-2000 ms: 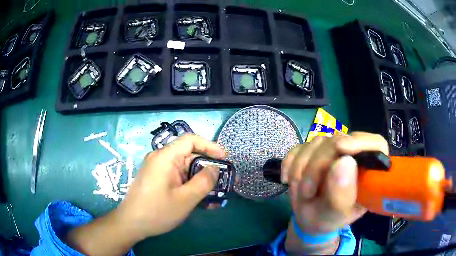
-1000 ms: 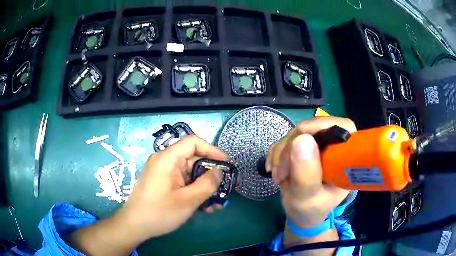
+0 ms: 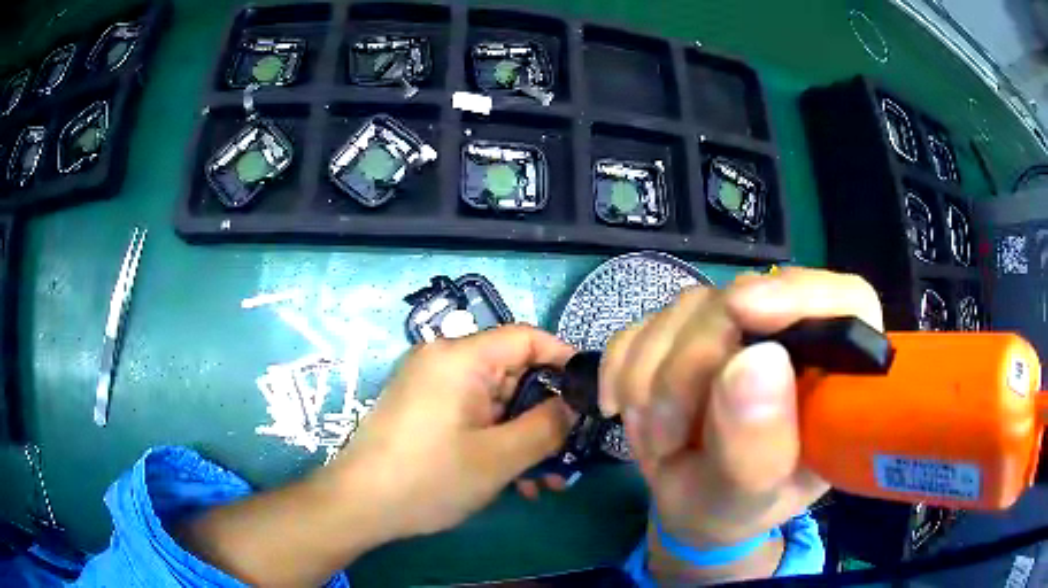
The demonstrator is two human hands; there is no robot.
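Observation:
My left hand (image 3: pixel 465 419) holds a black watch housing (image 3: pixel 536 396) between thumb and fingers, below the foam tray. My right hand (image 3: pixel 718 402) grips the electric screwdriver (image 3: pixel 919 419), with its orange body pointing right and a black lever on top. The screwdriver's black nose (image 3: pixel 583 383) is at the held housing; its tip and any screw are hidden. The grey speckled screw plate (image 3: pixel 626 301) lies behind, partly covered by my right hand. Another housing (image 3: pixel 460 308) lies on the mat just beyond my left hand.
A black foam tray (image 3: pixel 483 236) holds several housings with green discs. More trays stand at the left (image 3: pixel 115 172) and right (image 3: pixel 850 218). Silver tweezers (image 3: pixel 118 327) and a pile of white strips (image 3: pixel 305 396) lie left. A grey machine (image 3: pixel 1017 293) stands far right.
The screwdriver's nose has moved from over the screw plate to the housing in my left hand. The view has shifted, so the tray and mat items appear further right.

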